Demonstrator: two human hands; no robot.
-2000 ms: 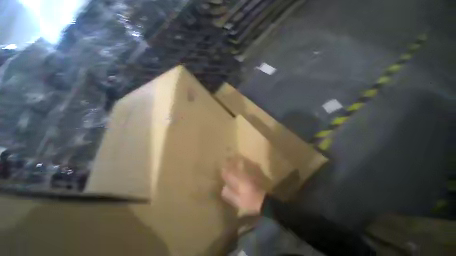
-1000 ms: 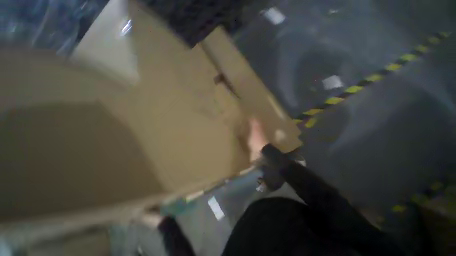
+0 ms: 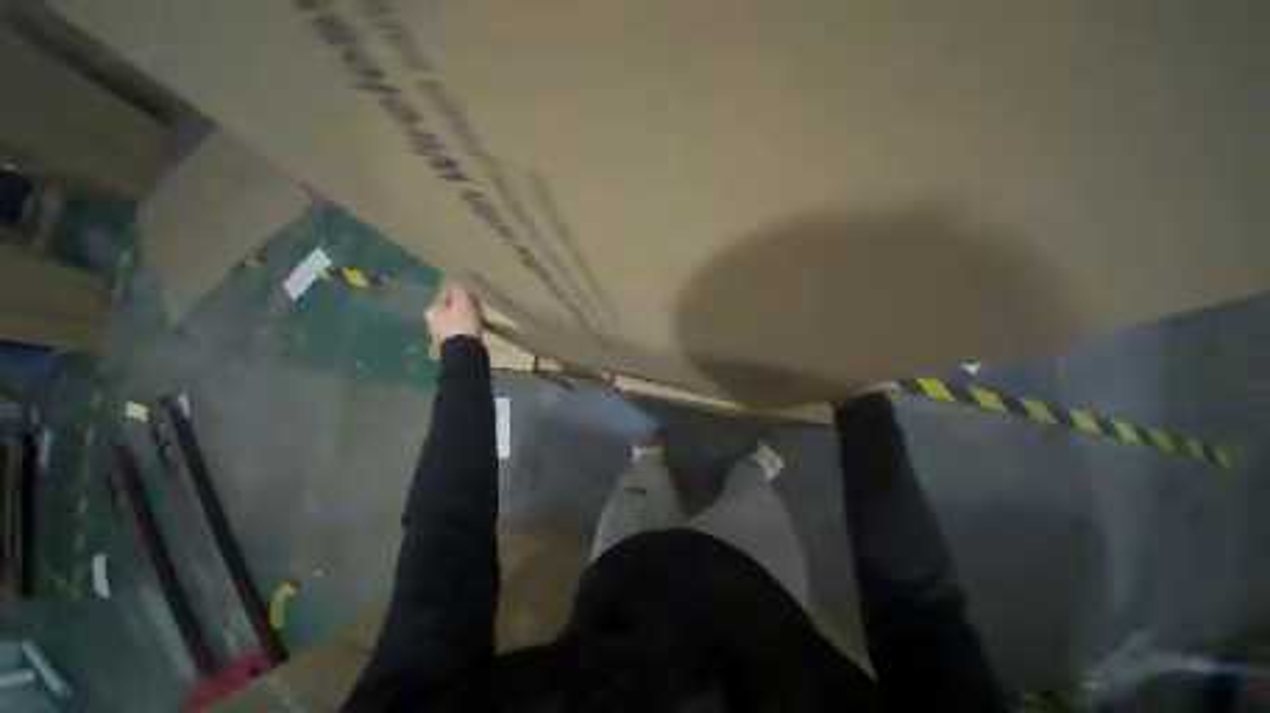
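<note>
A large brown cardboard carton with dark, blurred lettering fills the top of the view. My left hand grips its near edge at the left, by a narrow strip of cardboard along that edge. My right hand is at the same edge further right, mostly hidden under the cardboard and cut off from sight at the fingers, so its grip cannot be made out. The shadow of a head falls on the carton face.
A red pallet jack with two dark forks lies at the lower left. Brown cardboard pieces are at the upper left. Yellow-black tape runs across the grey floor at the right. White slips lie on the floor. My legs and feet are below the carton edge.
The view has turned, and the lettered carton face now fills the top. My left hand has come up into clear view on the edge. My right hand has moved from the carton's face to its near edge.
</note>
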